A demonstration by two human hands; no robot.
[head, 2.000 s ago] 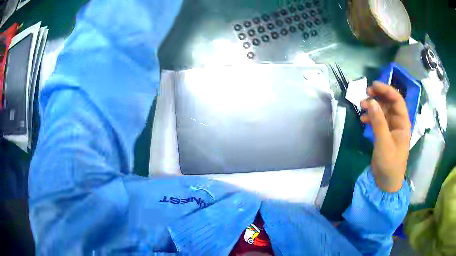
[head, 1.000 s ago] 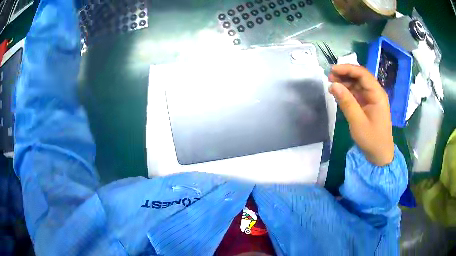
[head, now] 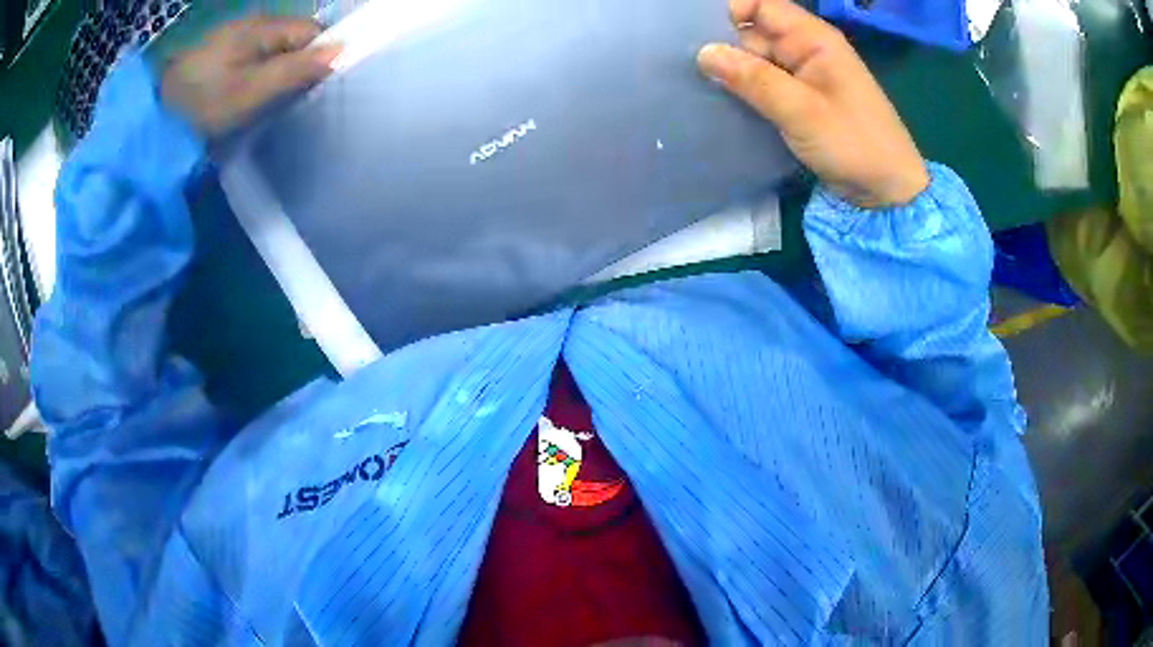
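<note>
The grey tablet back cover (head: pixel 506 190) lies tilted in front of me, its ADVAN logo showing and its far edge cut off by the frame. My left hand (head: pixel 247 76) is at its far left corner, fingertips on the bright edge of the cover or a sheet there. My right hand (head: pixel 822 95) is at the cover's right edge, thumb over its face and fingers at the edge. White separator sheets (head: pixel 310 284) show from under the cover at the left and at the near right.
Part of the blue bin (head: pixel 917 18) shows at the top right, with clear film (head: pixel 1049 101) beside it. Dark ring stickers (head: pixel 114 38) lie at the top left. A yellow sleeve (head: pixel 1119 228) is at the right edge. White sheets stand at the far left.
The view has shifted, so the bench things sit higher or out of frame. The cover is now turned and closer, its logo visible. Both hands have come to its edges.
</note>
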